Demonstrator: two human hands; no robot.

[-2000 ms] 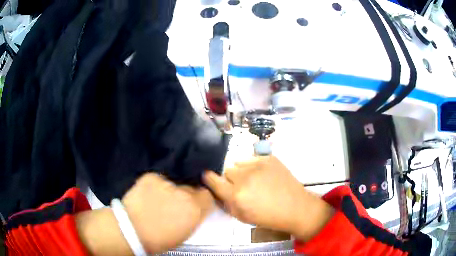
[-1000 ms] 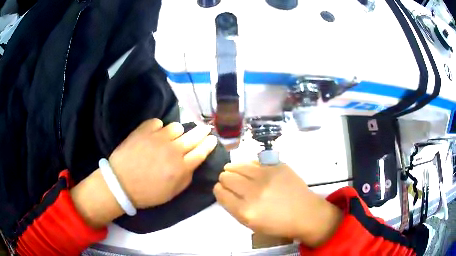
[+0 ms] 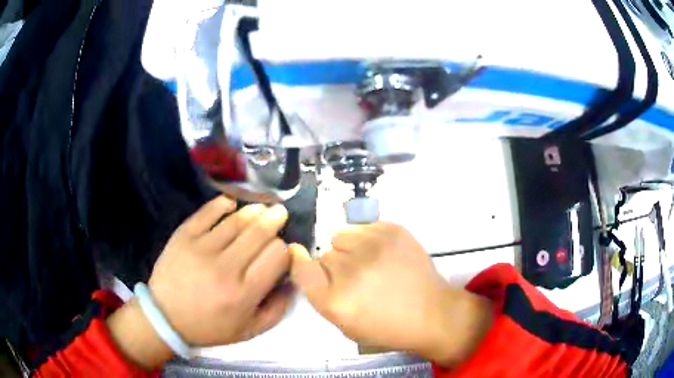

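A large black garment (image 3: 103,148) lies left of the sewing machine's needle area. A small flat black end of it (image 3: 303,214) shows between my hands, just below the presser foot area (image 3: 270,166). My left hand (image 3: 222,277) has its fingers closed on the black garment's edge, with a pale band on the wrist. My right hand (image 3: 369,284) is beside it, thumb and fingertips close together at the right side of the black end. Its curled fingers hide whether it grips the cloth. The needle tip cannot be made out.
The white sewing machine head (image 3: 473,37) with a blue stripe spans the top. A take-up lever guard (image 3: 214,159) and tension dial (image 3: 361,166) stand above my hands. A black phone (image 3: 550,214) lies right. A wire tool holder (image 3: 635,244) is at far right. A measuring strip (image 3: 325,369) runs along the front.
The view has moved closer to the machine. The wide black flap under my left hand is no longer spread toward the front edge. My hands are nearer together, close to the presser foot.
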